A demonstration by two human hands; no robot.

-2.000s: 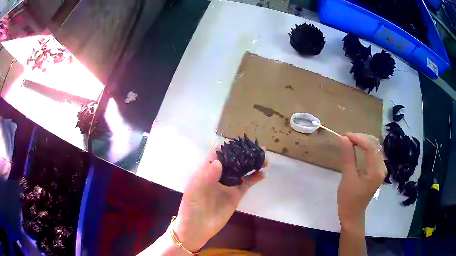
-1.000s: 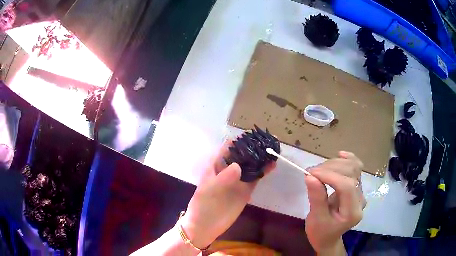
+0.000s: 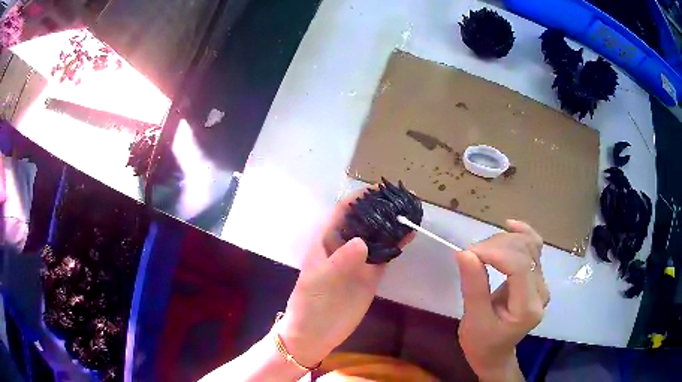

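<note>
My left hand (image 3: 329, 287) holds a black spiky flower head (image 3: 380, 220) near the board's front edge. My right hand (image 3: 502, 287) pinches a thin pale stick (image 3: 437, 239) between thumb and fingers. The stick's white tip touches the side of the flower head. A small white oval cup (image 3: 486, 161) stands on the brown cardboard sheet (image 3: 546, 160), with dark wet spots around it. The fingers behind the flower head are partly hidden.
A white board (image 3: 299, 127) lies under the cardboard. A round black flower head (image 3: 487, 33) and a black cluster (image 3: 579, 78) lie at its far side. Petal pieces (image 3: 625, 216) lie at right. A blue crate (image 3: 598, 30) is beyond. Another crate of dark pieces (image 3: 86, 306) is at lower left.
My right hand has moved the stick from the cup to the flower head, and its tip stays there. The flower head has risen slightly to the right. The view has shifted a little.
</note>
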